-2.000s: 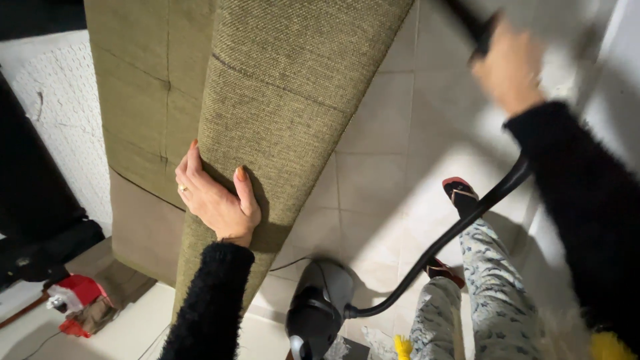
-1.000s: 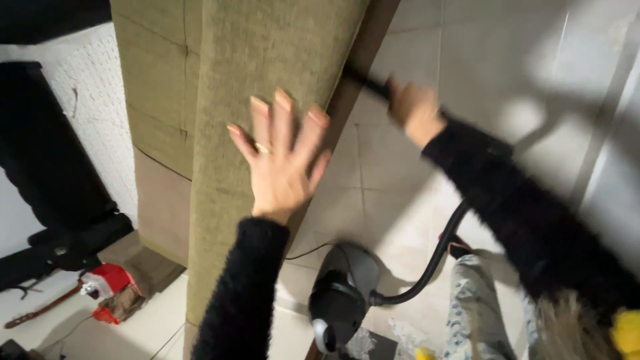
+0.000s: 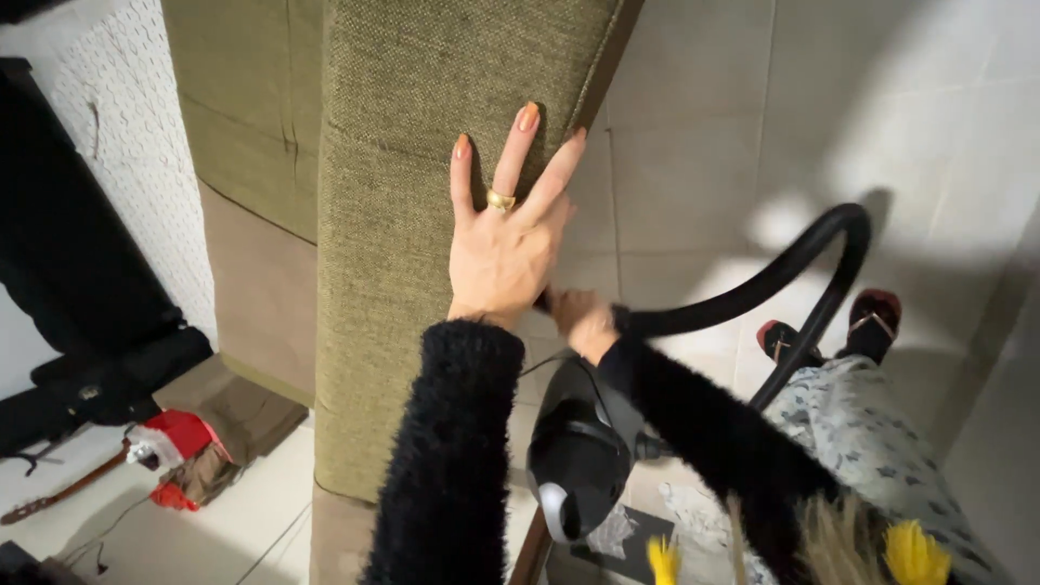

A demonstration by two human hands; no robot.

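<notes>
My left hand (image 3: 508, 236), with a gold ring, lies with fingers spread on the olive woven fabric of a sofa's edge (image 3: 390, 244). Just right of and below it, my right hand (image 3: 583, 321) grips the black vacuum cleaner hose end (image 3: 642, 319), close beside the sofa's side; whatever is at its front tip is hidden behind my left hand. From there the black hose loops right over the floor and back toward the body. A black and grey canister vacuum cleaner (image 3: 581, 463) stands on the floor below my right hand.
Light floor tiles (image 3: 691, 162) lie right of the sofa. My feet in flip-flops (image 3: 876, 313) are at the right, near the hose. A dark mat (image 3: 642, 540) is beside the vacuum cleaner. At lower left are a red and white cloth item (image 3: 183, 435) and a thin cord (image 3: 110, 528).
My right hand has come down and in, close to my left hand and the vacuum cleaner. The hose now bends in a wide loop. The view has shifted.
</notes>
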